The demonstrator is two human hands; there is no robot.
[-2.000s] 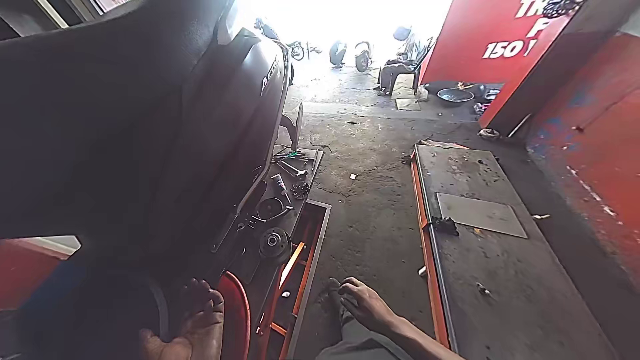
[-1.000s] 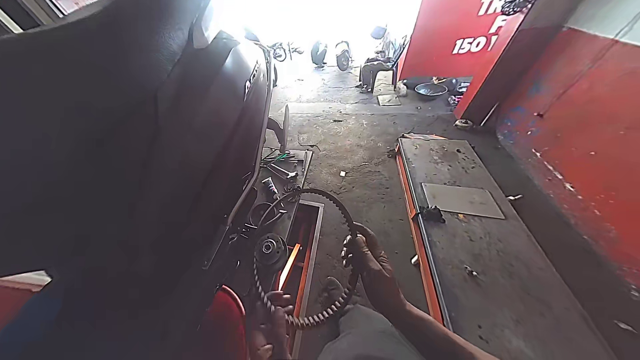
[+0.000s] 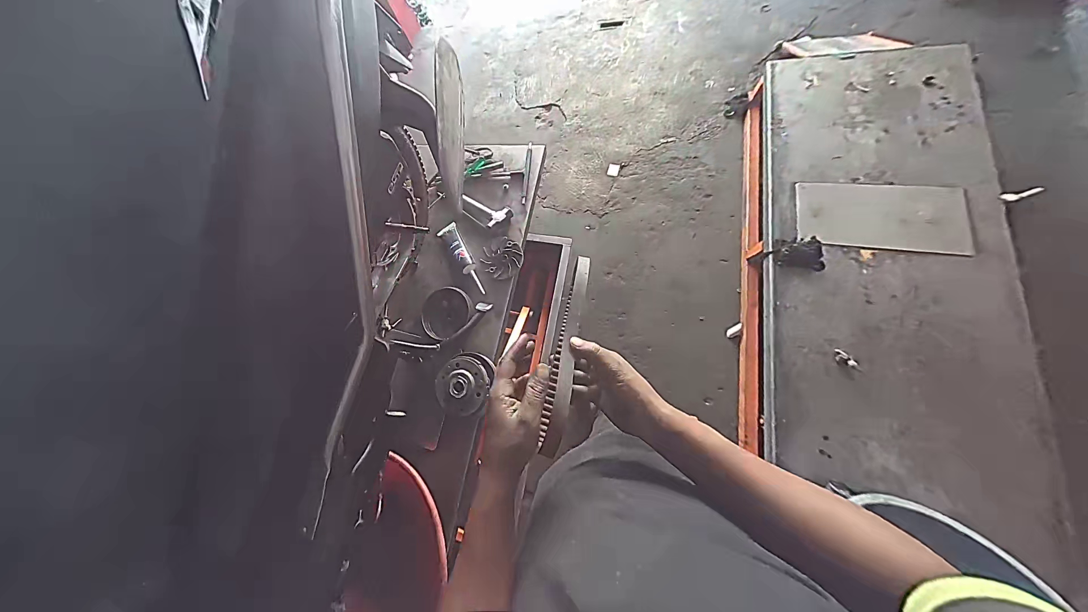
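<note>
A toothed rubber drive belt (image 3: pixel 577 297) is seen nearly edge-on between my two hands, beside the open metal frame of the scooter stand. My left hand (image 3: pixel 517 412) holds its left, toothed side, thumb against the teeth. On the other side, my right hand (image 3: pixel 616 387) has its fingers at the belt's outer face; part of the grip is hidden. Left of my left hand lies a round pulley or clutch part (image 3: pixel 463 385). Above it are a round metal cup (image 3: pixel 447 314), a finned fan wheel (image 3: pixel 501 257), a tube with a nozzle (image 3: pixel 459 248) and a metal tool (image 3: pixel 489 212).
A scooter's dark body (image 3: pixel 212 297) fills the left side. Green-handled tools (image 3: pixel 486 168) lie at the platform's far end. A red rounded object (image 3: pixel 408 527) is at lower left. Across the concrete floor (image 3: pixel 663 255) stands a low orange-edged platform (image 3: pixel 901 340), with a dark round rim near its front.
My hands held no belt two seconds ago. One second ago they held it up as a wide loop; now it is turned edge-on. The view has tilted down.
</note>
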